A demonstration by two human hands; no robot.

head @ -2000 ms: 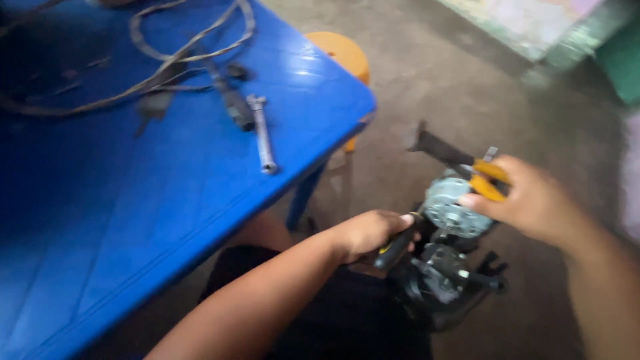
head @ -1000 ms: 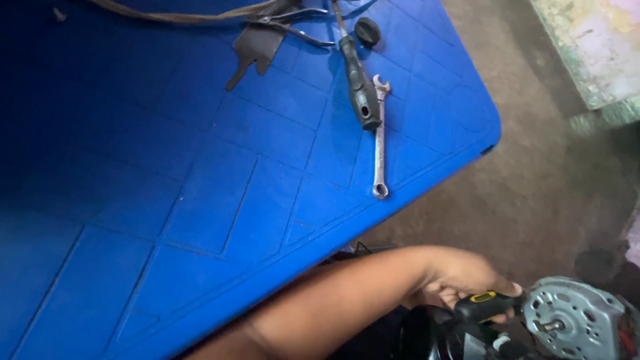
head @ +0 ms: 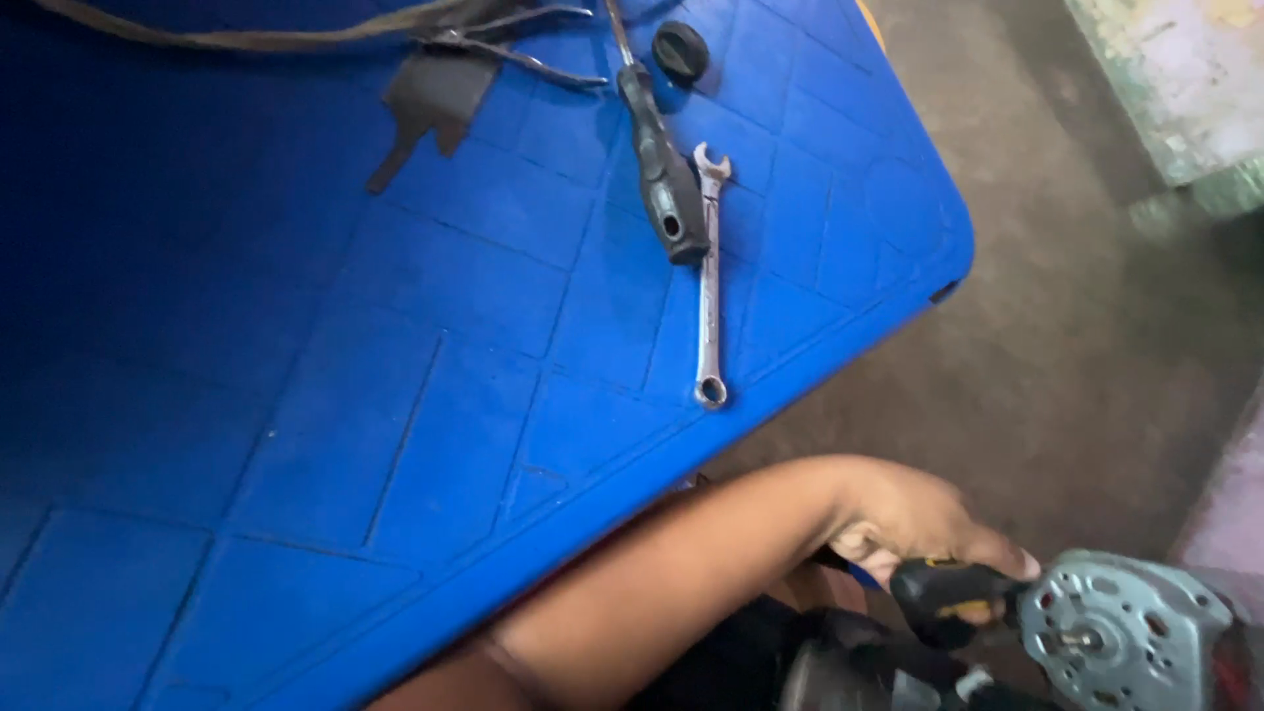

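Note:
My left hand (head: 923, 523) is closed around a black-and-yellow tool handle (head: 948, 597), whose tip end meets the edge of a round grey metal motor housing (head: 1116, 632) with a short shaft at its centre. Below the hand, a dark part with a cylindrical end (head: 849, 671) is partly cut off by the frame. My right hand is out of view. On the blue table lie a combination wrench (head: 709, 296), a black-handled screwdriver (head: 662, 168) touching it, a round black knob (head: 680, 53) and metal plier-like handles (head: 533, 64).
The blue plastic table (head: 444, 425) fills the left side, its edge running beside my left forearm. A flat dark plate (head: 434, 94) and a braided cord (head: 247, 39) lie at its far side. A worn, paint-marked surface (head: 1185, 79) stands at upper right, beyond the floor.
Two seconds ago my right hand held an orange-and-black hammer-like tool by the motor; now that hand is out of view. My left hand still holds the handle. The view has swung toward the table.

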